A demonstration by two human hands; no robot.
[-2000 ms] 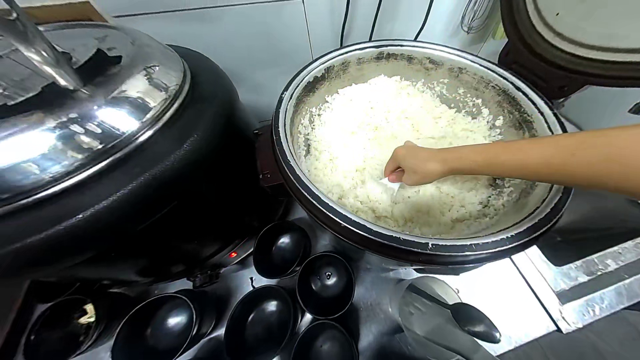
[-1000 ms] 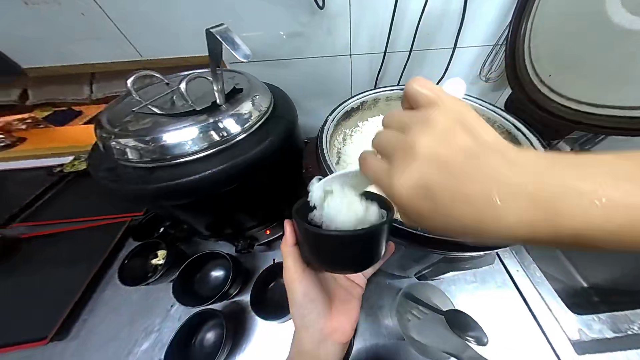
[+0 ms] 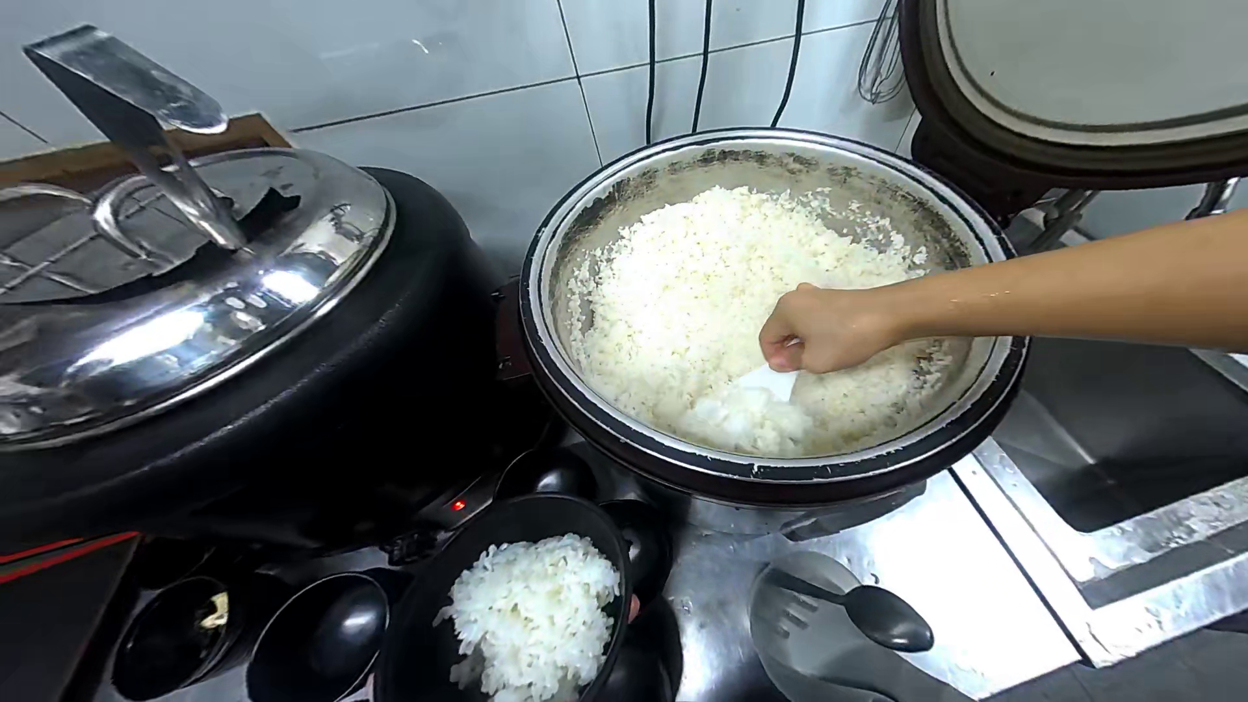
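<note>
My right hand (image 3: 829, 330) grips a white rice paddle (image 3: 770, 382), its blade in the cooked rice (image 3: 702, 283) near the front of a large round rice cooker (image 3: 531, 283). A mound of rice lies on the blade. Below and left of the cooker, a black bowl (image 3: 409, 624) holds a heap of white rice (image 3: 536, 609). Only a fingertip of my left hand (image 3: 634, 607) shows at the bowl's right side; the rest is hidden under the bowl and past the frame's edge.
A black soup warmer (image 3: 429, 253) with a shiny metal lid (image 3: 292, 283) stands at left. Several black bowls (image 3: 327, 624) sit in front of it. A black spoon (image 3: 887, 617) rests on a grey ladle-shaped holder (image 3: 790, 624). At right are a metal sink (image 3: 1121, 429) and the cooker's raised lid (image 3: 1092, 68).
My right hand with the paddle has moved from above the held bowl back into the cooker's rice. The filled bowl now appears lower, away from the paddle. The view has shifted closer.
</note>
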